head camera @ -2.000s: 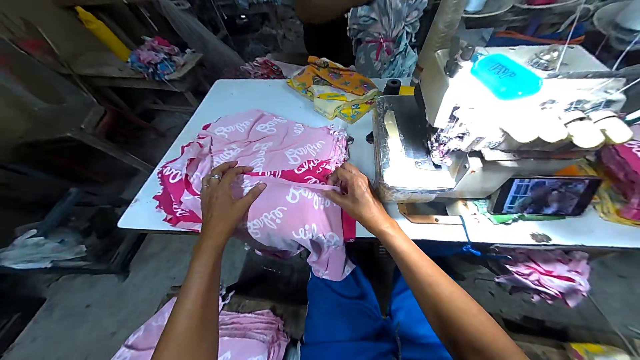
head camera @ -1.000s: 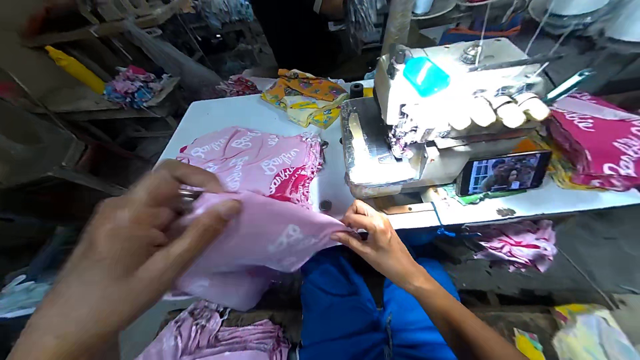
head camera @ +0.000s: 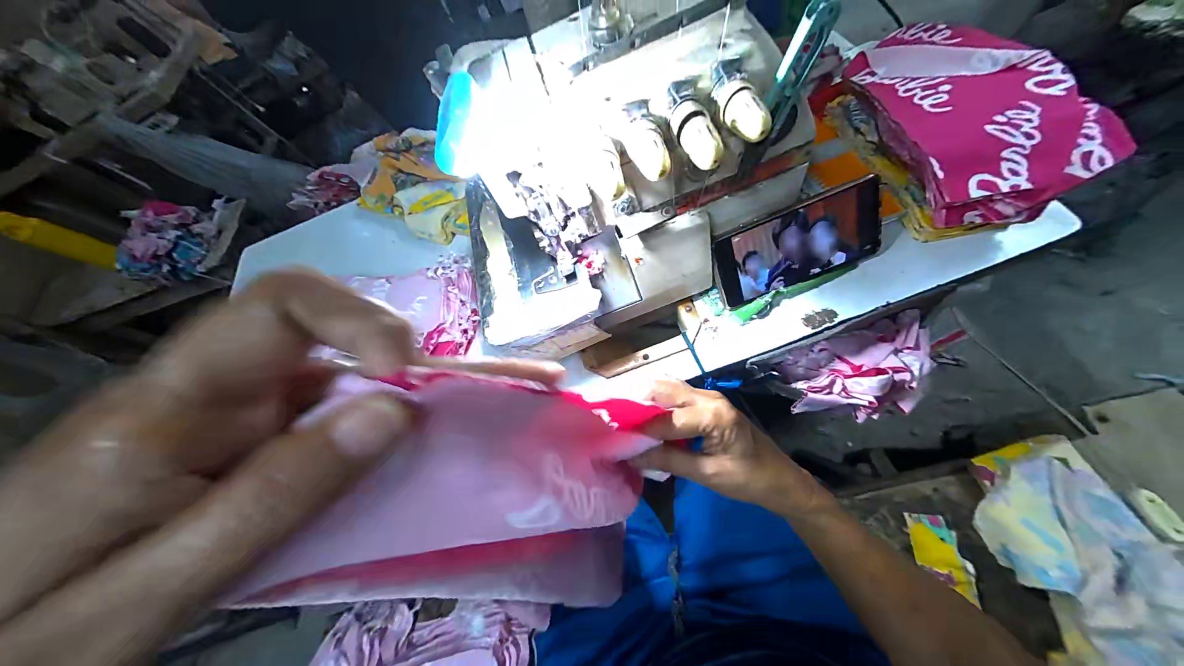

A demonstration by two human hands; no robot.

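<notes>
A pink printed fabric piece (head camera: 462,472) with a darker pink layer hangs stretched between my two hands above my lap. My left hand (head camera: 268,407), close to the camera and blurred, pinches its upper edge between thumb and fingers. Thumb and fingers of my right hand (head camera: 717,439) grip the fabric's right corner. Beyond them, a brightly lit overlock sewing machine (head camera: 671,254) stands on the white table (head camera: 296,245). More pink fabric pieces (head camera: 416,301) lie on the table left of the machine, partly hidden by my left hand.
A phone (head camera: 797,242) showing a video leans by the machine. Dark pink printed fabric (head camera: 994,129) is stacked at the table's right end. Yellow patterned cloth (head camera: 416,190) lies behind the pink pieces. Pink cloth (head camera: 860,365) hangs below the table edge; pale cloth (head camera: 1064,518) lies lower right.
Two seconds ago both hands rested on the pink fabric on the table; now they hold a piece raised off it. The view has shifted toward the machine.
</notes>
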